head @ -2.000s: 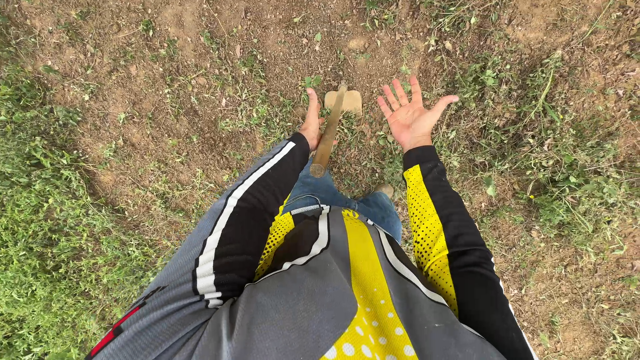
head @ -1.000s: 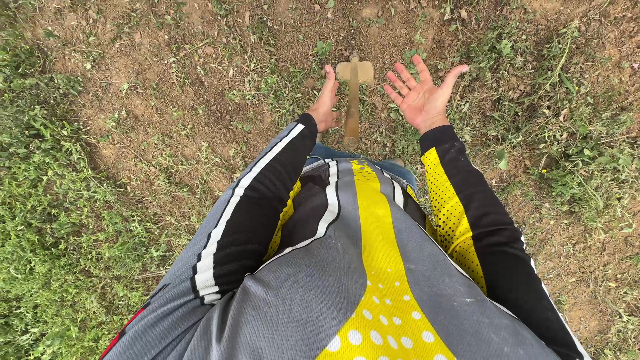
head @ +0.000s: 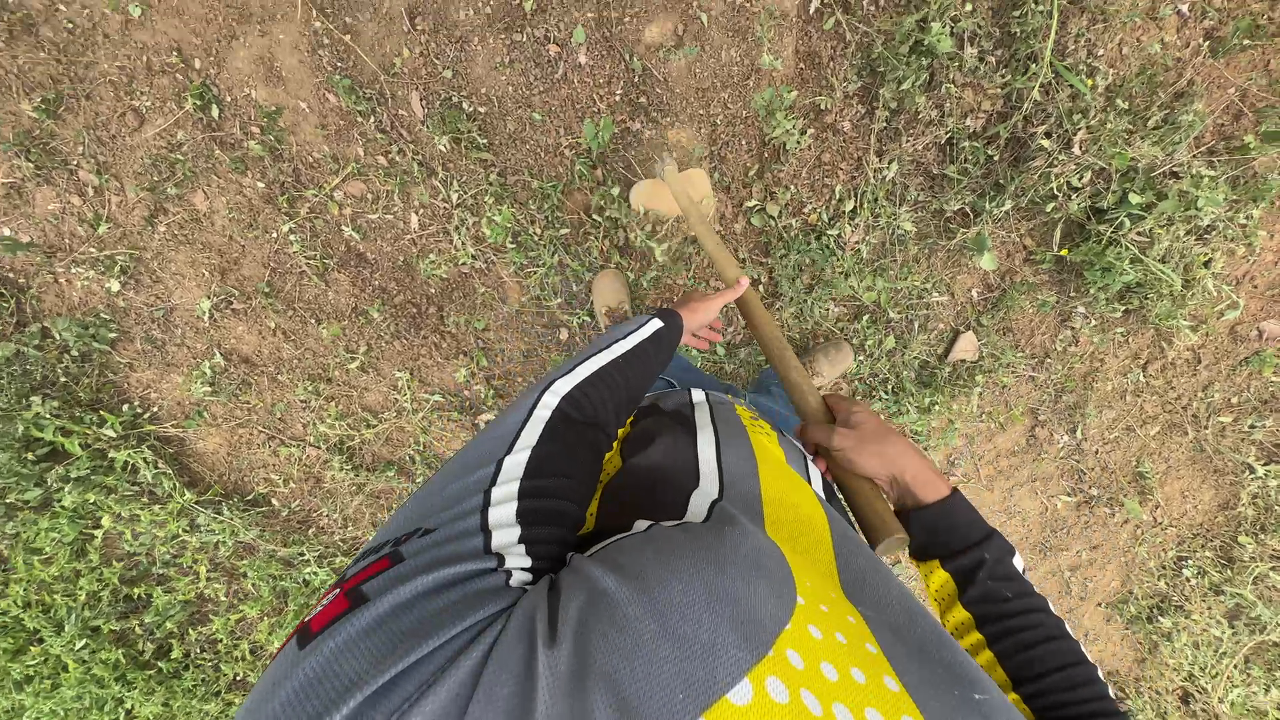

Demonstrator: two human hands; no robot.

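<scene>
A hoe with a long wooden handle [head: 768, 335] slants from the ground at the upper middle down to the right of my body. Its pale, flat metal head [head: 657, 197] rests on the soil. My right hand [head: 868, 450] is closed around the handle near its butt end. My left hand [head: 708, 315] is beside the middle of the handle, fingers apart, its thumb tip at the handle's edge; whether it touches cannot be told.
My boots [head: 610, 296] stand on soil below the hoe head, the other boot [head: 828, 362] just right of the handle. Weeds [head: 1130, 230] grow at the right, denser greenery [head: 130, 560] at the lower left. A small stone [head: 963, 347] lies right of the boots.
My right hand was open and raised beside the hoe; now it grips the handle. The handle stood between my hands and now leans to the right.
</scene>
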